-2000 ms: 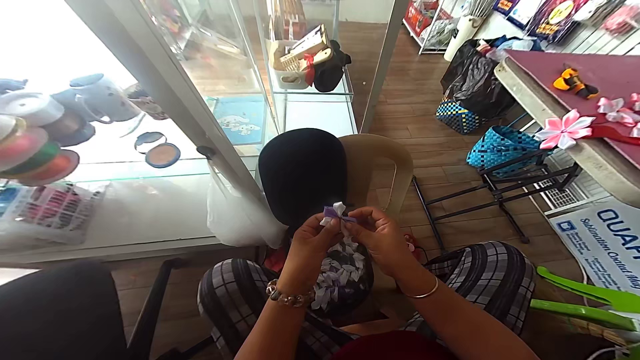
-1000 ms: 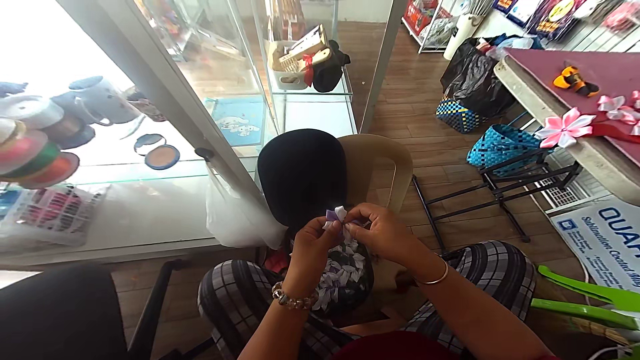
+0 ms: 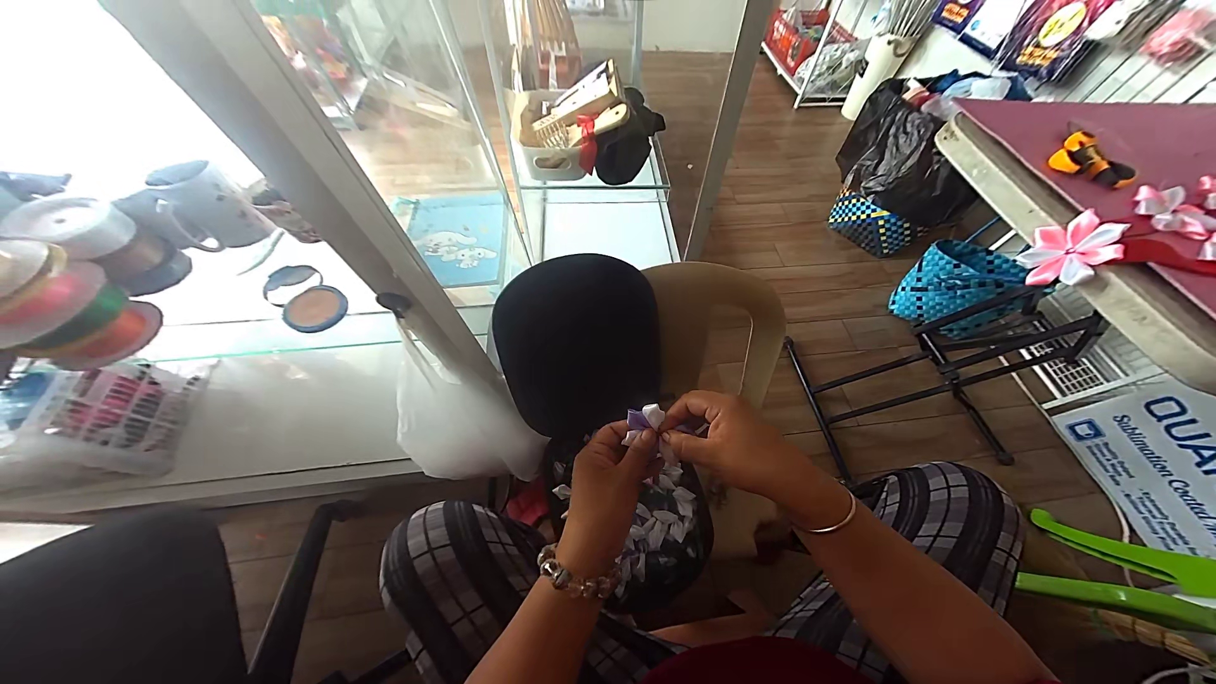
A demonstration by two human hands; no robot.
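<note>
A small flower of white and purple ribbon petals (image 3: 649, 419) is held between both hands at the middle of the view. My left hand (image 3: 608, 475) pinches its lower left side with thumb and fingers. On the right side, the thumb and forefinger of my right hand (image 3: 727, 442) grip a petal near the flower's centre. Many loose white and lilac ribbon petals (image 3: 665, 518) lie just beneath the hands on a dark surface between the knees. The fingertips partly hide the flower.
A black chair back (image 3: 577, 342) and a beige plastic chair (image 3: 774, 323) stand ahead. Left is a glass display case (image 3: 266, 408) with ribbon spools (image 3: 81, 294). At right, a table (image 3: 1007, 190) bears a pink and white ribbon flower (image 3: 1073, 249). Woven baskets stand on the floor.
Both hands stay together around the ribbon flower. The fingers of my right hand have shifted slightly on it.
</note>
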